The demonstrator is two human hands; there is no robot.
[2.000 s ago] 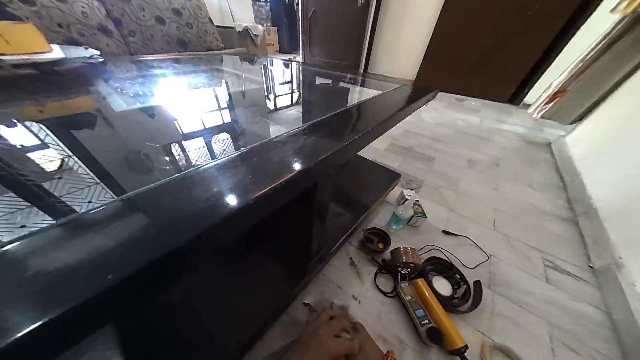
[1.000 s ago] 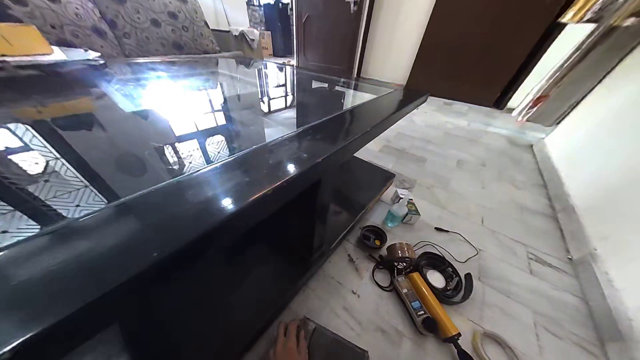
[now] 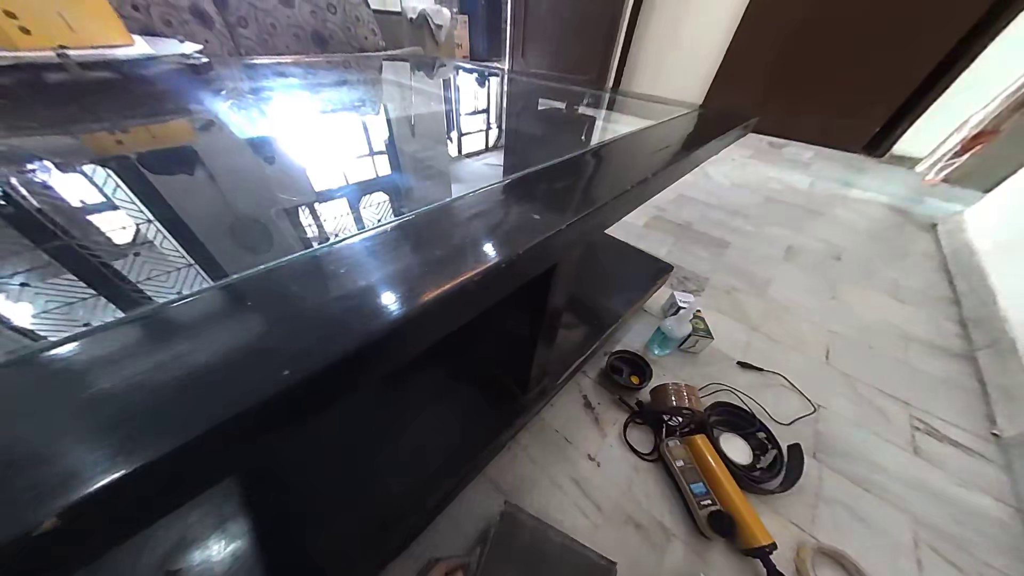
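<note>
A sliver of a hand, seemingly my left hand (image 3: 448, 567), shows at the bottom edge, beside the left edge of a dark grey flat panel or case (image 3: 540, 548). Its fingers are mostly cut off, so its grip cannot be made out. My right hand is out of view. The dark piece lies low in front of the glossy black table (image 3: 448, 276), which has a glass top (image 3: 264, 216). To the right on the marble floor rest a yellow cylindrical device (image 3: 732, 496) with a grey display unit (image 3: 694, 486), a brown tape roll (image 3: 674, 398) and a coiled black strap (image 3: 788, 472).
Near the table's base stand a pump bottle of blue liquid (image 3: 666, 340), a small green box (image 3: 698, 333) and a round black container (image 3: 628, 370). A black cable (image 3: 792, 384) trails over the floor. A pale ring (image 3: 828, 552) lies at the bottom right; a yellow object (image 3: 64, 24) is top left.
The dark flat piece, absent two seconds ago, came into view at the bottom one second ago. The hand beside it has since dropped almost out of view.
</note>
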